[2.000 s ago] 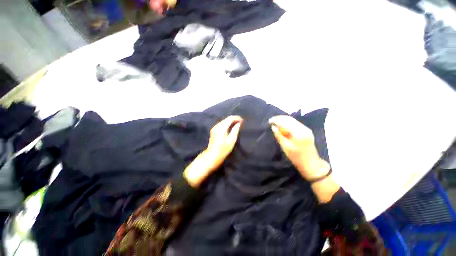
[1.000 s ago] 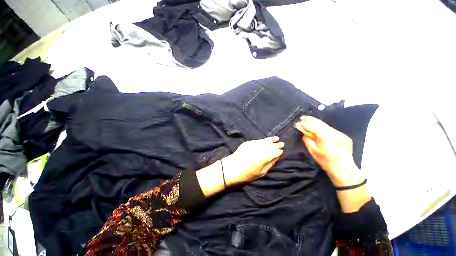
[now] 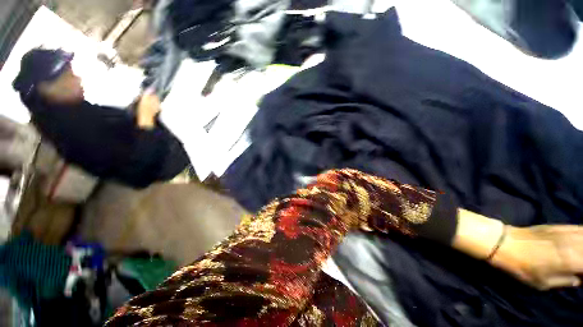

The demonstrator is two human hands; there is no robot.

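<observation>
A large dark denim garment (image 3: pixel 409 128) covers the table in front of me, from the middle to the right edge. Its grey wrong side (image 3: pixel 367 258) shows beneath my left sleeve. My left hand (image 3: pixel 543 255) lies over the garment at the right edge, its fingertips cut off by the edge, so its hold cannot be told. My right hand is out of the picture. No snips show.
A person in a dark cap and dark top (image 3: pixel 105 137) is at the left, one hand near the table. White papers (image 3: pixel 236 105) lie beside the garment. Dark and grey garments (image 3: pixel 256 29) are heaped at the top. Blurred green and dark items (image 3: pixel 137 271) are at lower left.
The view has swung left, bringing the other person in. My left hand has shifted to the right edge and my right hand has left the picture. The blue crate is out of view.
</observation>
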